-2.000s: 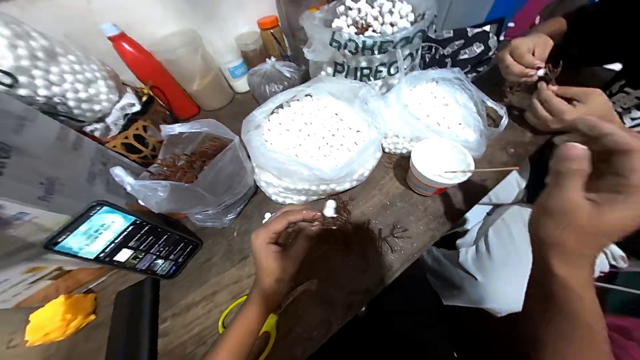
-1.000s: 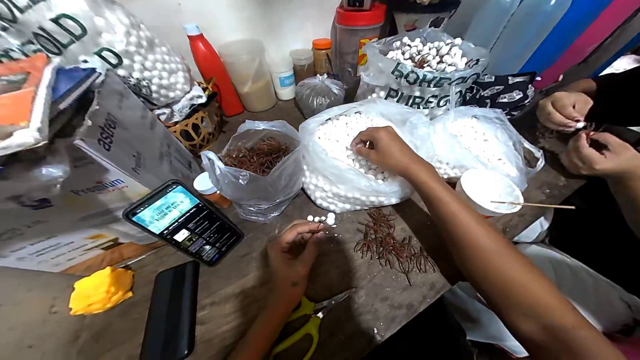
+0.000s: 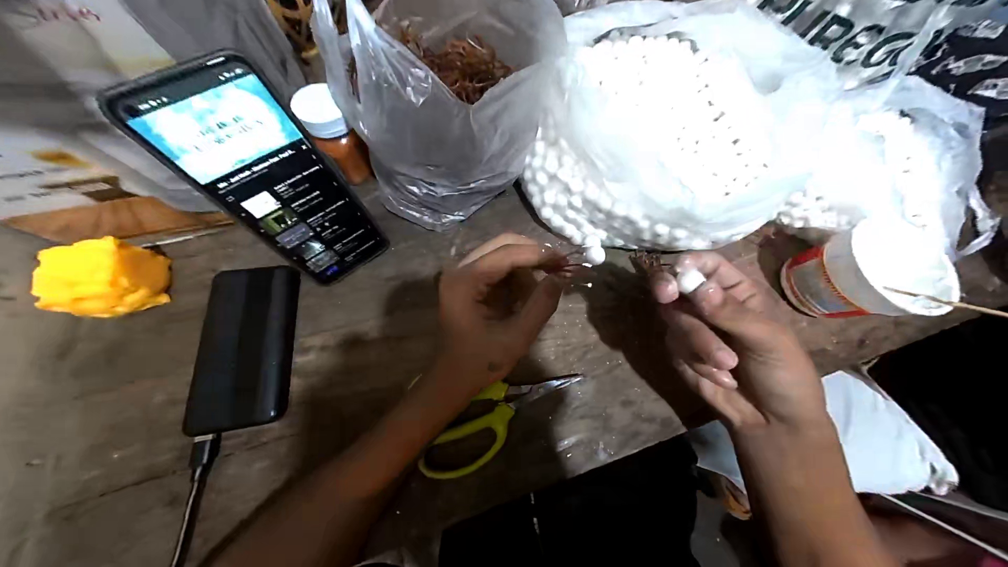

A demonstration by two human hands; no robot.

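My left hand (image 3: 504, 303) pinches thin brown wire-like stems with a small white ball (image 3: 594, 252) at their tips. To its right, my right hand (image 3: 720, 331) holds another white ball (image 3: 691, 280) between its fingertips; a cluster of brown stems (image 3: 650, 261) is beside those fingers. Behind both hands stands a clear plastic bag of white balls (image 3: 583, 197). An open tub of white paste (image 3: 827, 276) with a thin stick (image 3: 945, 302) across it is right of my right hand. Yellow-handled scissors (image 3: 472, 441) lie partly under my left forearm.
A phone (image 3: 260, 165) with a lit screen leans at the left, near a black power bank (image 3: 242, 350) with a cable and a yellow lump (image 3: 101, 277). Behind are a bag of brown stems (image 3: 441, 150), a white-capped jar (image 3: 331, 130) and another bag of white balls (image 3: 898, 173).
My right hand was over the large bag of white balls one second ago; it is now in front of the bag, beside my left hand, with a white ball. The view has moved closer.
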